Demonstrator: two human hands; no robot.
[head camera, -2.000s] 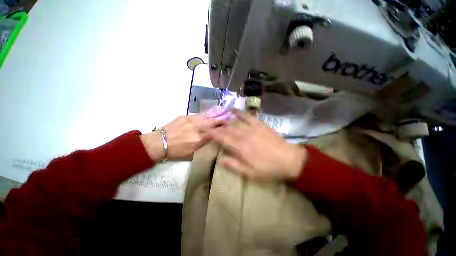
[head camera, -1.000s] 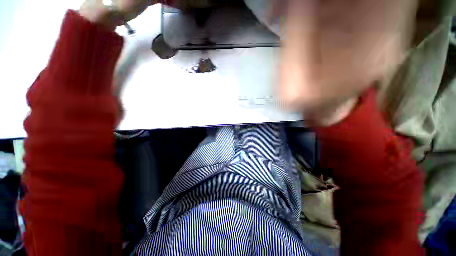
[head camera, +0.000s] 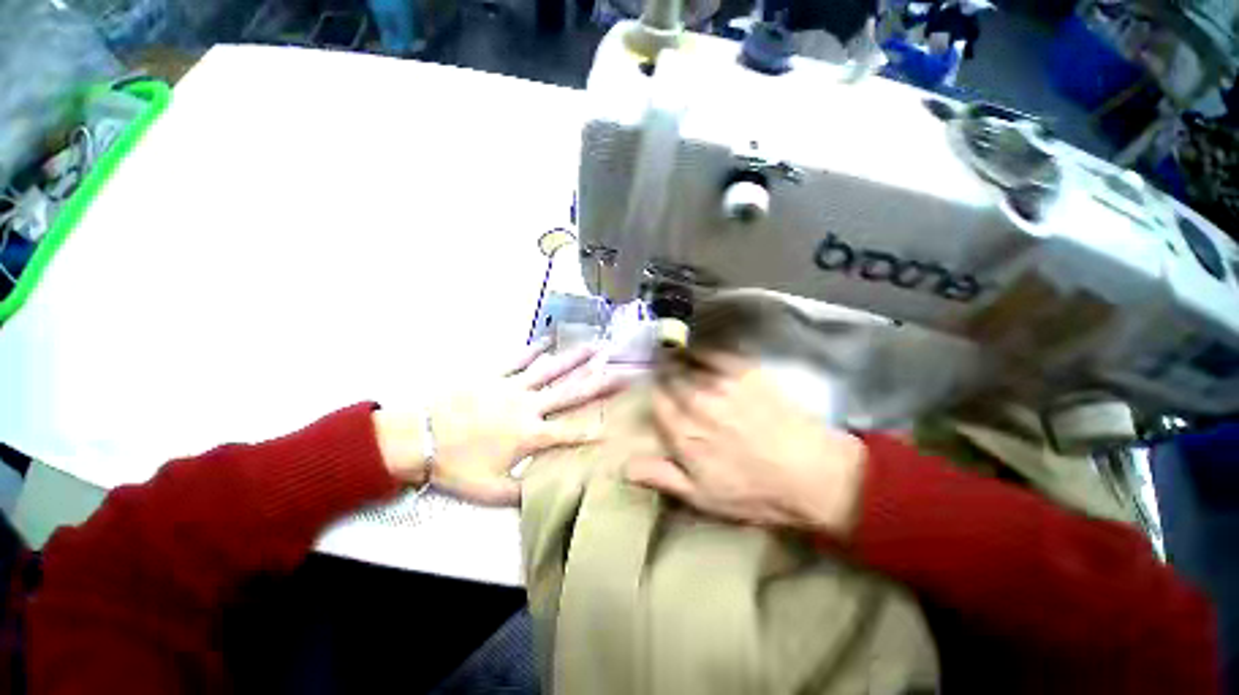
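Khaki trousers (head camera: 707, 597) lie under both hands at the machine and hang over the table's front edge. My left hand (head camera: 510, 421) rests flat with fingers spread at the cloth's left edge, just in front of the needle area. My right hand (head camera: 741, 441) lies on the cloth to the right, fingers bent and pressing on it; it is a little blurred. The sewing machine head (head camera: 815, 245), marked "brother", stands behind. Its needle area (head camera: 618, 326) is lit purple-white; needle and presser foot are not clear. A long flat khaki strip (head camera: 605, 584) runs down from the fingers.
The white machine table (head camera: 299, 245) spreads to the left. A green-rimmed basket (head camera: 102, 190) with cables or scraps stands at its far left. The stitch length dial (head camera: 1094, 421) is near my right forearm. Blue and dark items lie on the floor behind the machine.
One second ago the view was down on a striped lap, with the right hand raised and blurred and bare table below. Now both hands are on the khaki cloth at the needle, as two seconds ago.
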